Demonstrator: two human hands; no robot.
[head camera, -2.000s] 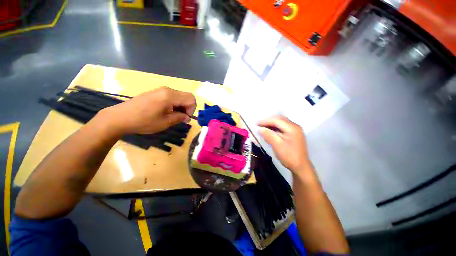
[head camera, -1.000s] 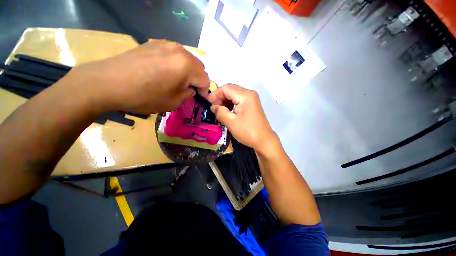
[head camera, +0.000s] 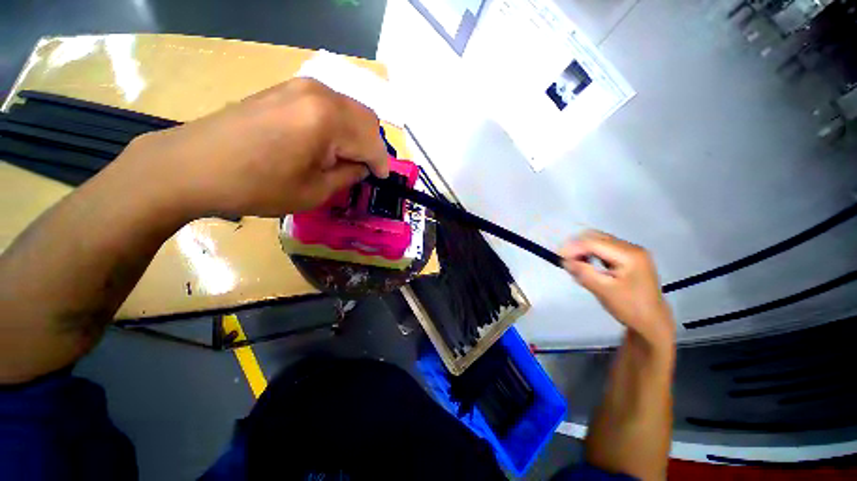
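Observation:
A black strip (head camera: 489, 225) runs from the pink fixture (head camera: 352, 230) out to the right, nearly straight. My left hand (head camera: 324, 150) is closed on the strip's left end at the fixture's dark recess and covers part of the fixture. My right hand (head camera: 615, 277) pinches the strip farther along, out to the right. The fixture sits on a dark round stand (head camera: 352, 275) at the table's end.
Strip bundles (head camera: 75, 136) lie on the tan table (head camera: 211, 263) at left. The strip tray (head camera: 451, 359) and blue bin (head camera: 545, 423) stand below right of the fixture. A white machine panel with notices (head camera: 601, 85) is beyond; black strips (head camera: 771, 254) hang at right.
My right hand has moved away from my left, down and right, and the black strip now spans between them. My left hand has stayed over the fixture since one second ago.

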